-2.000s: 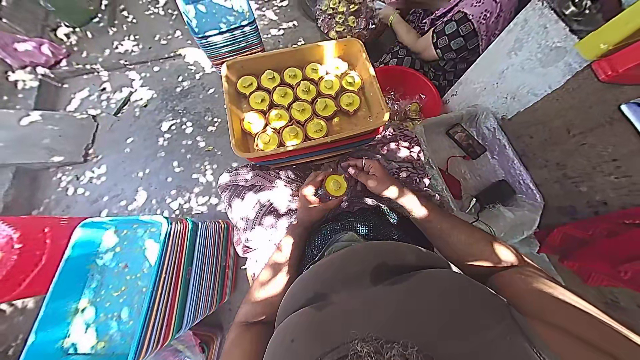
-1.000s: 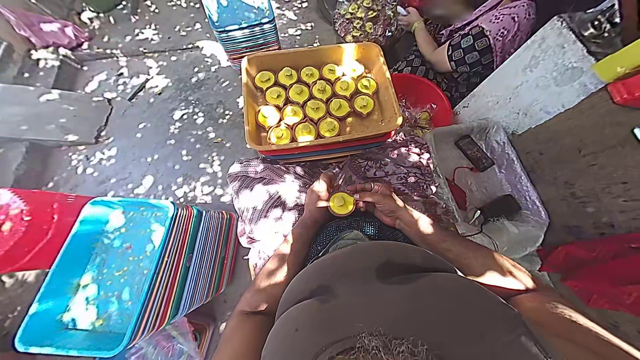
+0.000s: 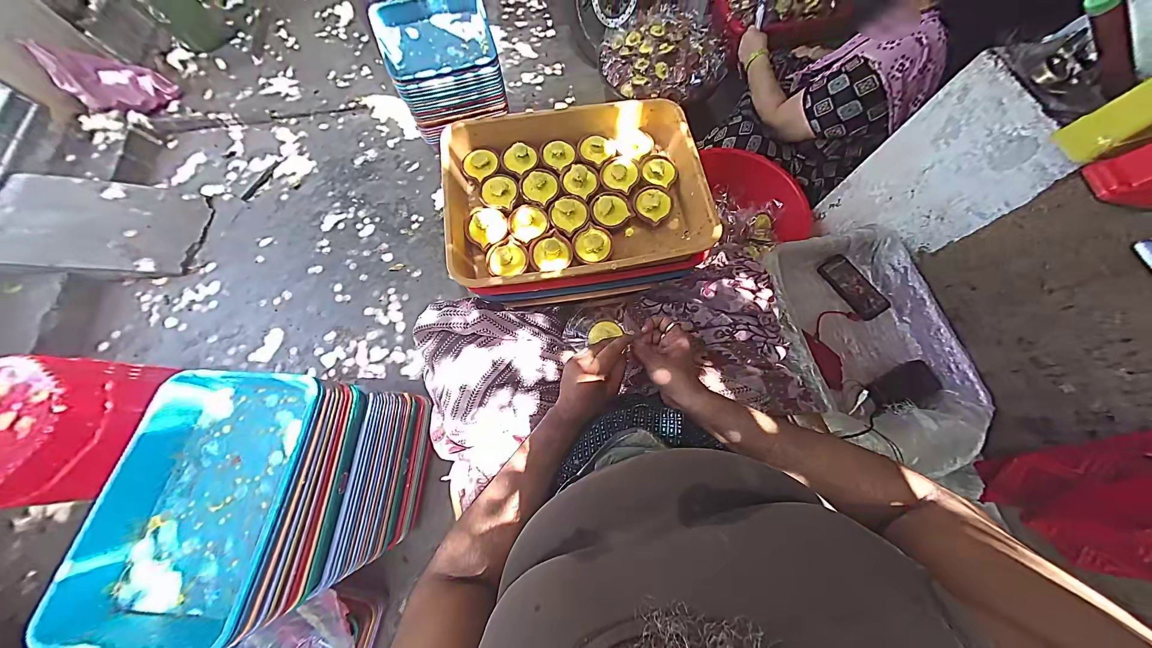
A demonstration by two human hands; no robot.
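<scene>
A small yellow-topped cup, perhaps a diya lamp [image 3: 606,332], with clear plastic wrap about it, sits at the fingertips of my left hand [image 3: 594,373] above the cloth on my lap. My right hand [image 3: 666,355] is close beside it, thumb and fingers pinched together near the wrap; what they pinch is too small to tell. Just beyond my hands, an orange-yellow plastic tray [image 3: 459,243] on a stack of trays holds several similar yellow-topped cups in rows.
Stacked trays with a blue one on top [image 3: 297,423] stand at lower left, more [image 3: 432,36] behind. A red basin [image 3: 756,180] and a plastic-lined crate [image 3: 954,360] holding a phone [image 3: 853,286] are at right. A person [image 3: 846,99] sits beyond, by a heap of wrapped cups [image 3: 661,54].
My hands have shifted around the cup; its yellow top, beside both hands' fingers a second ago, now shows beyond my left fingertips. The cups in the tray look unchanged.
</scene>
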